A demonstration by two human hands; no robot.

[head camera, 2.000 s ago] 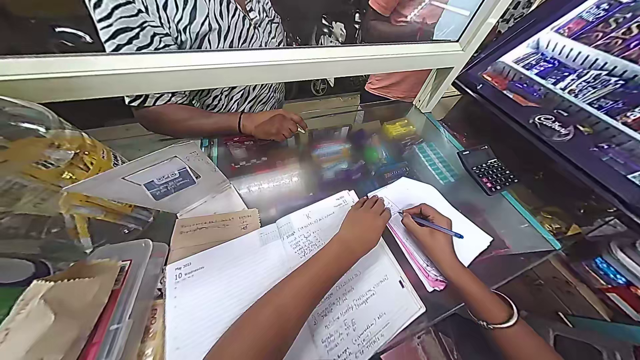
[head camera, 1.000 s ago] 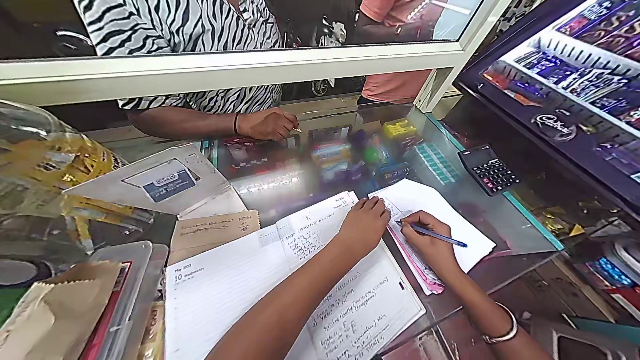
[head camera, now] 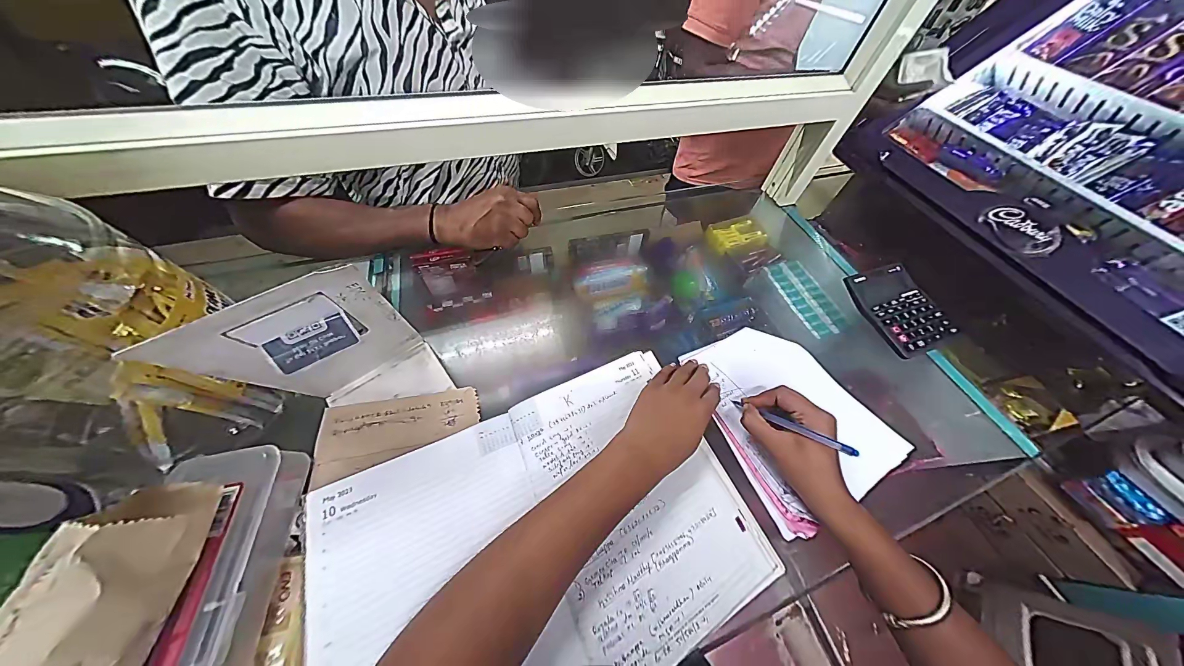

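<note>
An open diary [head camera: 407, 546] with handwriting on its right page lies on the glass counter. My left hand [head camera: 672, 412] rests across the top of that page, its fingertips at the edge of a stack of white and pink paper sheets [head camera: 832, 407]. My right hand [head camera: 800, 444] grips a blue pen [head camera: 814, 435], with the tip on or just above the top sheet near my left fingertips. A metal bangle is on my right wrist. Whether my left fingers press on the sheets is hard to tell.
Beyond the diary, a person's hand [head camera: 490, 219] rests on the counter under a white window frame [head camera: 416, 129]. A black calculator [head camera: 900, 310] lies right of the papers, near a chocolate display [head camera: 1027, 231]. At left are a clear jar [head camera: 102, 277], a grey box flap [head camera: 259, 342] and brown paper [head camera: 398, 430].
The other person's hand has shifted slightly and looks more closed than before. My left hand stays on the page, and my right hand still holds the pen at the sheets.
</note>
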